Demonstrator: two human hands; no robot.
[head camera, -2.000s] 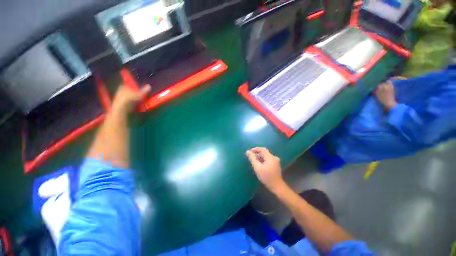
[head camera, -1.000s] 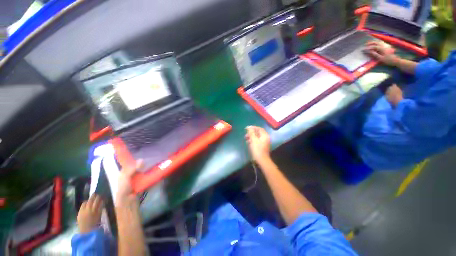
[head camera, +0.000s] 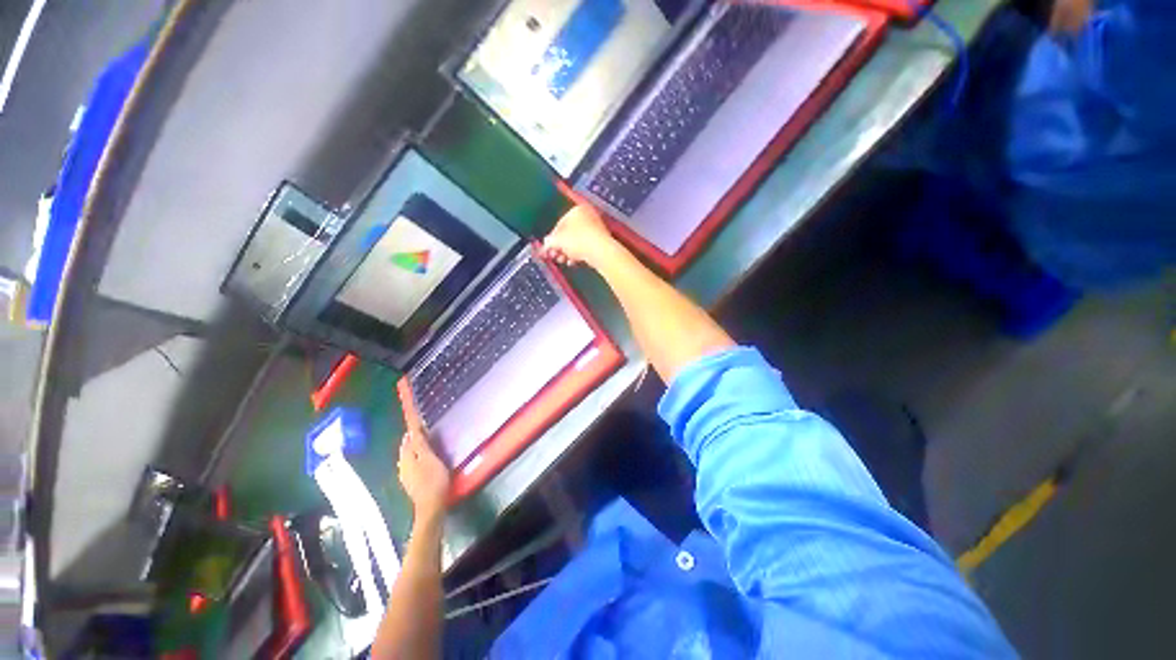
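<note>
An open laptop (head camera: 497, 342) sits in a red carrier tray (head camera: 535, 415) in front of me. Its screen (head camera: 415, 264) shows a white window with a coloured logo. My left hand (head camera: 423, 471) holds the tray's left edge near its front corner. My right hand (head camera: 577, 240) is at the laptop's right rear corner, by the hinge, with its fingers curled. Whether it grips the tray or something small is too blurred to tell.
Another open laptop (head camera: 722, 110) in a red tray stands close on the right. White strips (head camera: 361, 516) hang from a blue holder (head camera: 334, 441) on the left, with a red-edged unit (head camera: 286, 587) beyond. A person's blue sleeve (head camera: 1096, 142) is at far right.
The laptop in its tray now sits closer beside the right-hand unit. My right hand has moved from in front of the bench to the laptop's rear corner. The view has turned.
</note>
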